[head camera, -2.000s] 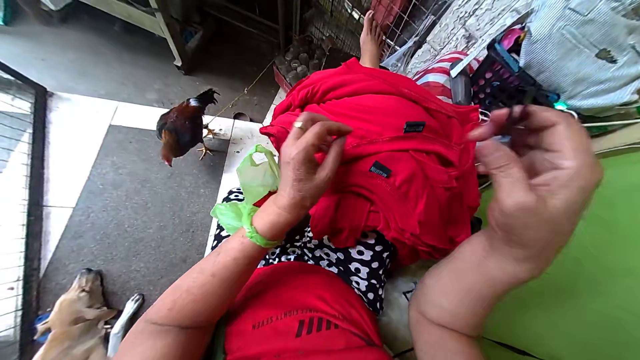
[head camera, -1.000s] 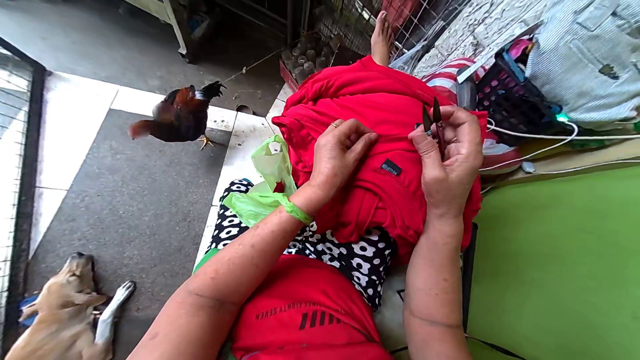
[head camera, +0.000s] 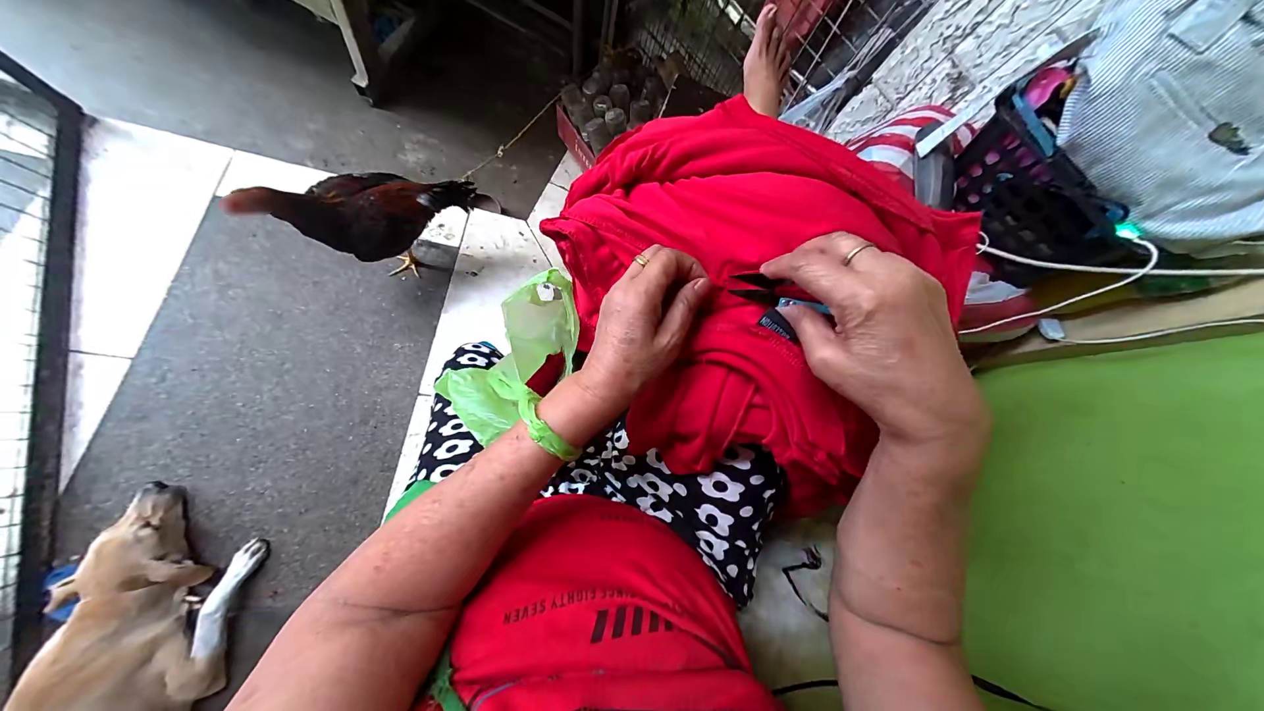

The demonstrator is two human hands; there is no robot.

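Note:
Red fabric garments (head camera: 731,197) lie heaped across the lap, over black-and-white flowered cloth (head camera: 716,509). My left hand (head camera: 647,321) pinches fingertips at the red fabric; whether a thread is between them is too small to tell. In my right hand (head camera: 859,316) are small thread snips (head camera: 755,288), their dark blades apart and pointing left toward my left hand. Just below the blades a small dark label (head camera: 777,323) with writing shows on the fabric. A light green plastic bag (head camera: 538,341) is looped round my left wrist and hangs beside the garments.
A chicken (head camera: 360,212) on a string stands on the floor at left, and a tan dog (head camera: 128,602) lies at lower left. Glass bottles (head camera: 617,109) are beyond the lap. On the right are a black plastic basket (head camera: 1022,183), white cables (head camera: 1066,269) and a green surface (head camera: 1116,513).
My right hand has come in from the right to the label, and the snips' blades now point left instead of up. The chicken has moved its head and body.

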